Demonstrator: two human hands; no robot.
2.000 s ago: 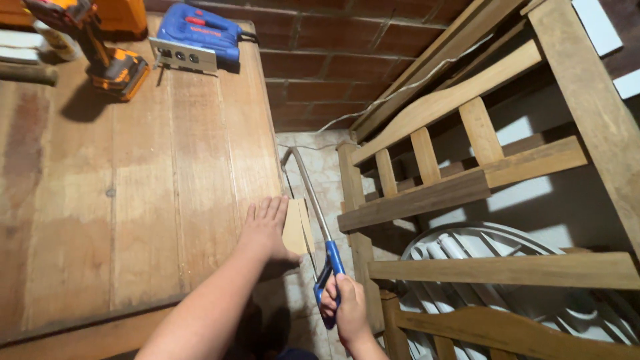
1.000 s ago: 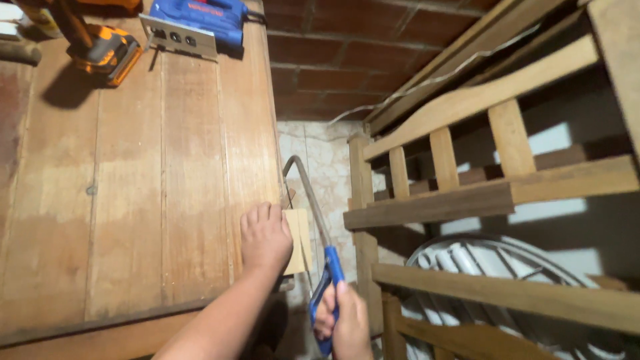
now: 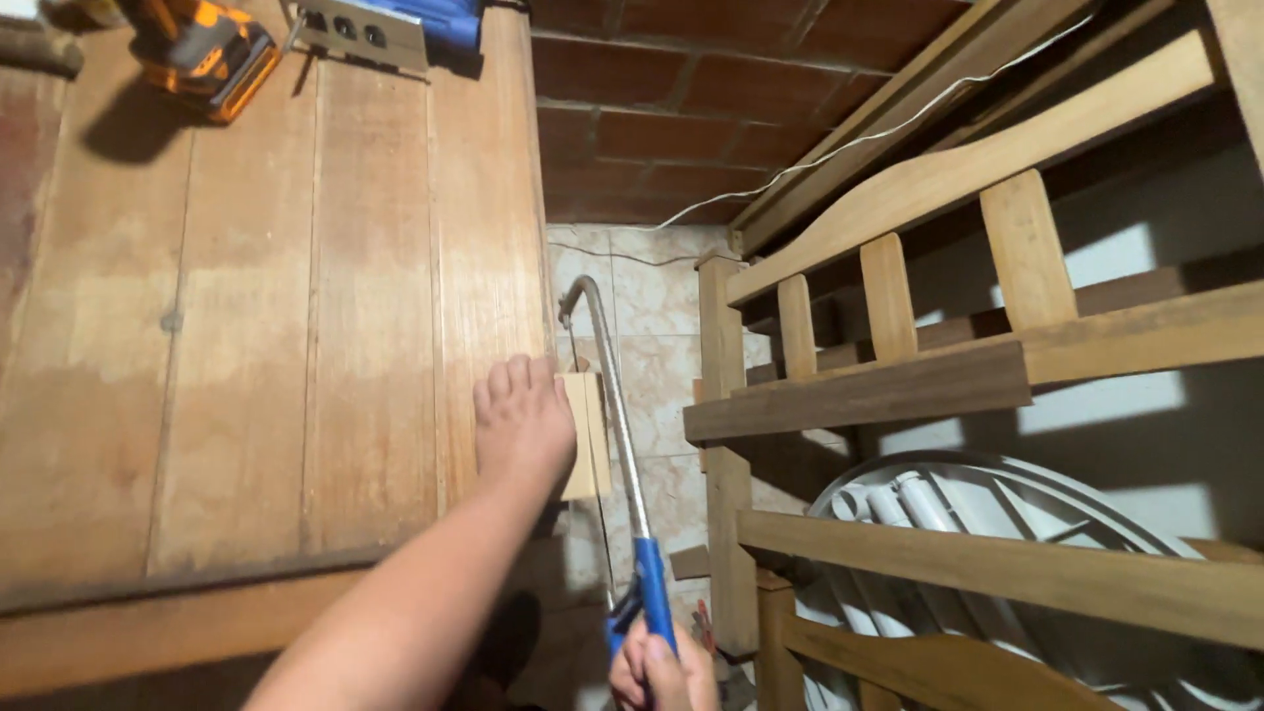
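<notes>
My right hand (image 3: 664,671) is closed around the blue handle of a hacksaw (image 3: 624,434). The saw's tubular metal frame points away from me beside the table edge, and its thin blade runs by a pale wooden piece (image 3: 585,434). That piece juts out past the right edge of the wooden table (image 3: 375,326). My left hand (image 3: 523,420) presses down at the table edge, its palm and fingers over the inner part of the piece. How far the piece reaches under the hand is hidden.
An orange and black cordless tool (image 3: 212,59), a metal plate with sockets (image 3: 360,38) and a blue power tool (image 3: 444,22) lie at the table's far end. Wooden bed-like frames (image 3: 889,553) stand close on the right, with a white round plastic item (image 3: 928,504) behind. A white cable (image 3: 839,148) crosses the brick wall.
The hacksaw has stayed in my right hand and my left hand has kept its place at the table edge. The view has moved nearer to the table.
</notes>
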